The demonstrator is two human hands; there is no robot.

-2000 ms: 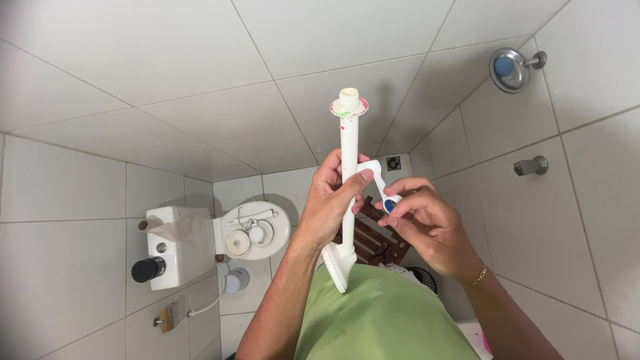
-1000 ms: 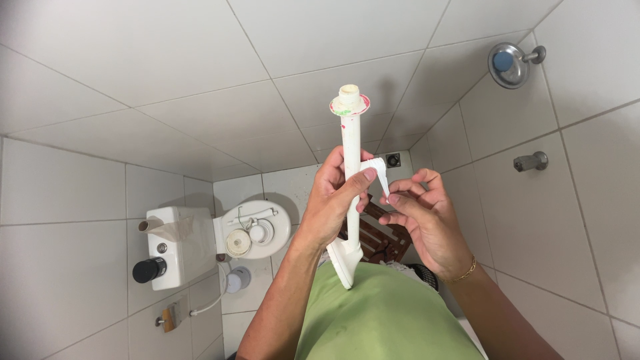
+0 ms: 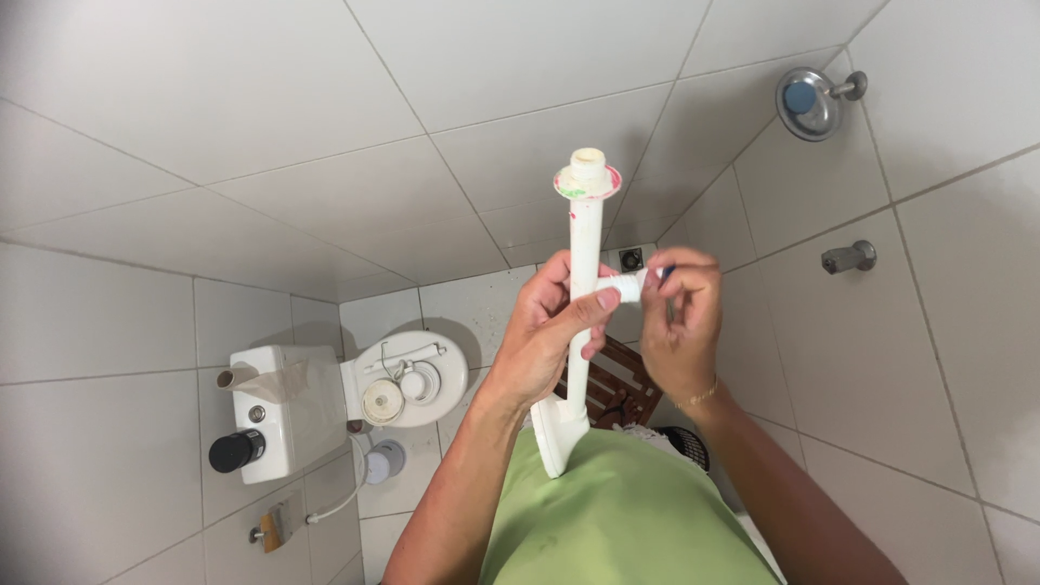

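My left hand (image 3: 536, 337) grips a white plastic pipe (image 3: 585, 236) upright near its middle. Its top has a threaded end and a round flange (image 3: 587, 183) with red and green marks. The thumb presses a short threaded side outlet (image 3: 624, 288) with white material around it. A thin white strip, apparently thread seal tape, runs from the outlet to my right hand (image 3: 686, 325). Those fingers pinch a small, blurred dark-blue piece (image 3: 668, 273), apparently the tape spool. A flat white plastic piece (image 3: 556, 435) at the pipe's lower end is against the green shirt.
White parts lie on the closed toilet lid (image 3: 453, 366). The cistern (image 3: 313, 410) bears a cardboard tube and a black container (image 3: 236, 451). A brown slatted wooden piece (image 3: 642, 382) is below my hands. A metal soap dish (image 3: 812, 122) and a tap (image 3: 849, 257) project from the right wall.
My right hand has moved up, level with the side outlet. The strip hung down from the outlet a second ago and now runs sideways. My left hand keeps its hold on the pipe.
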